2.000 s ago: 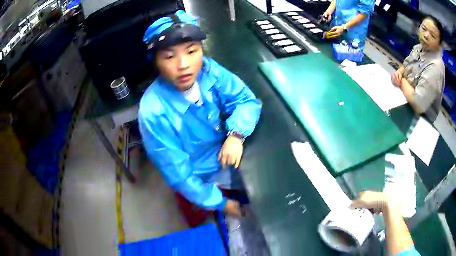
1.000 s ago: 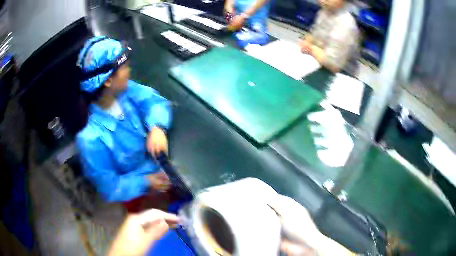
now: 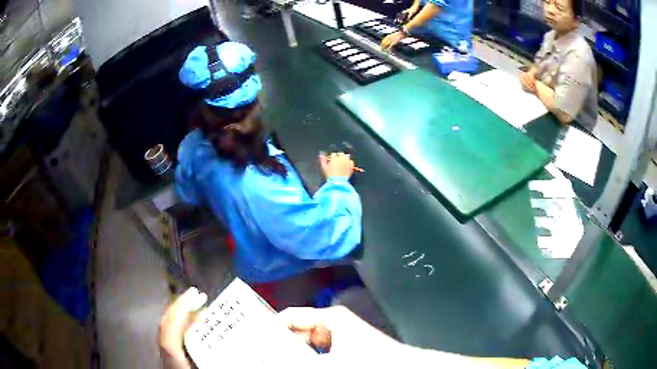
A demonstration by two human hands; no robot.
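Observation:
A white label roll with rows of small black print is held up at the lower left, close below me; its core does not show. My left hand grips its left edge, fingertips on the side, partly blurred. My right hand reaches in from the lower right and holds the roll's right side; hand and forearm look almost white from glare. The lower part of the roll is cut off by the picture's edge.
A co-worker in blue sits at the green bench with an orange-red stick. Beyond are a raised green board, a phone tray, white sheets and two people. Another roll stands at left.
The roll was lifted off the bench, brought left and turned so its printed face shows; my left hand came onto it. The co-worker turned away and leaned over the bench.

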